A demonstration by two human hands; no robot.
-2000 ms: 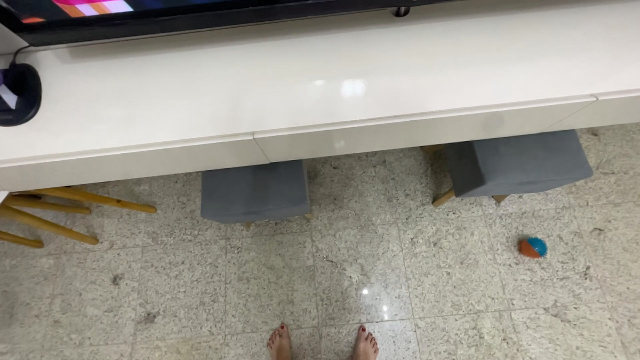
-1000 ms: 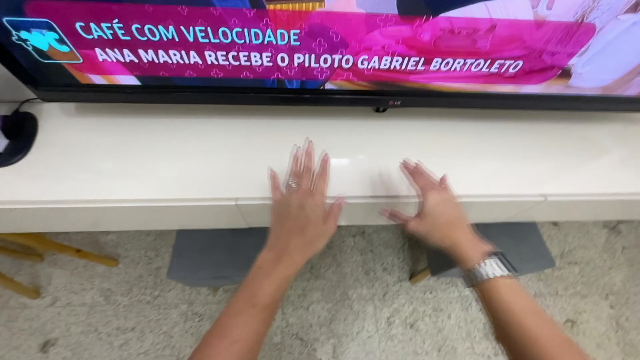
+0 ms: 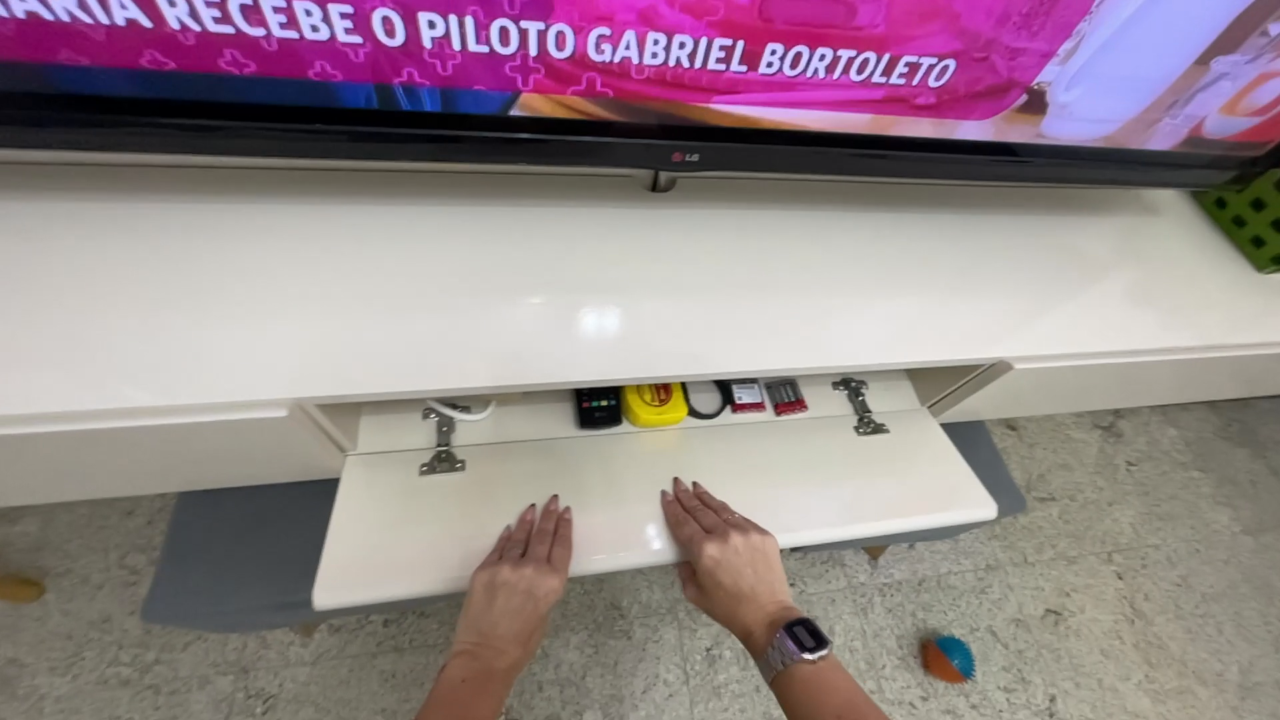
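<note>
A hinged white flap door [image 3: 620,470] of the TV cabinet hangs folded down, its inner face up. My left hand [image 3: 520,575] lies flat near its front edge, and my right hand [image 3: 725,550], with a metal watch [image 3: 797,645] on the wrist, rests on it farther right. Neither hand holds anything. Inside the compartment lie a black remote control [image 3: 600,407], a yellow tape measure [image 3: 654,404], a black loop [image 3: 708,399], and two small packs, one of them batteries [image 3: 786,396]. A white cable [image 3: 462,410] shows near the left hinge [image 3: 442,445].
An LG television [image 3: 640,150] stands along the back of the white cabinet top [image 3: 600,270]. A green perforated basket [image 3: 1250,215] is at the right. Grey stools [image 3: 240,550] sit below, and an orange and blue ball [image 3: 948,659] lies on the floor.
The flap, closed in the earlier frames, now stands open with the compartment's contents showing. Both hands, above the cabinet's front a second ago, now rest on the flap.
</note>
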